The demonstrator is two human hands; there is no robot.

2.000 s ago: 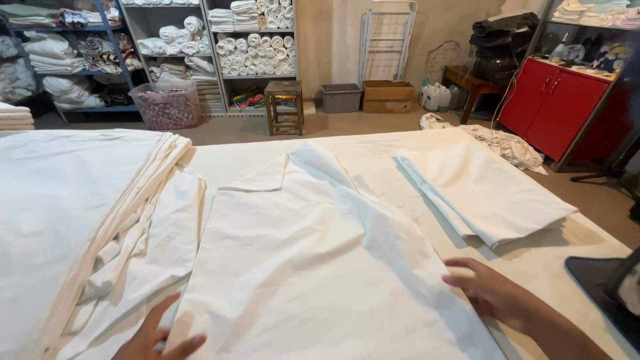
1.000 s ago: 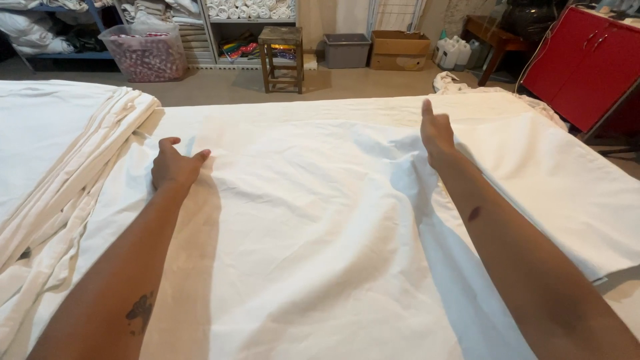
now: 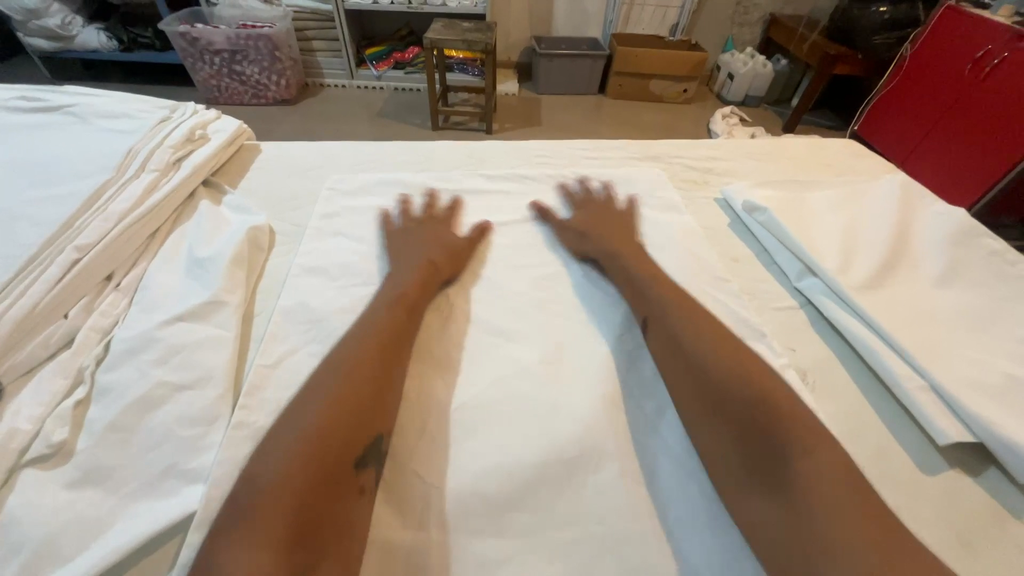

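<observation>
A white cloth (image 3: 544,384) lies spread flat down the middle of a table with a pale cover (image 3: 496,156). Near the cloth's far end, my left hand (image 3: 428,244) rests palm down with its fingers spread, a little blurred. To its right my right hand (image 3: 596,220) is over the same cloth, fingers also spread; neither hand grips anything. On the left side is a thick stack of folded white cloths (image 3: 120,200), with a loose white cloth (image 3: 176,320) hanging along its edge. Another folded white cloth (image 3: 896,296) lies on the right. My forearms cover part of the middle cloth.
Beyond the table stand a wooden stool (image 3: 462,72), a grey plastic bin (image 3: 568,64), a cardboard box (image 3: 656,68) and a clear plastic tub (image 3: 234,56). White jugs (image 3: 744,76) are on the floor. A red cabinet (image 3: 944,96) stands at the right.
The middle cloth, rumpled with a folded far edge in the earliest frame, now lies flatter. My hands went from its near sides to its far end, then closer together with fingers spread.
</observation>
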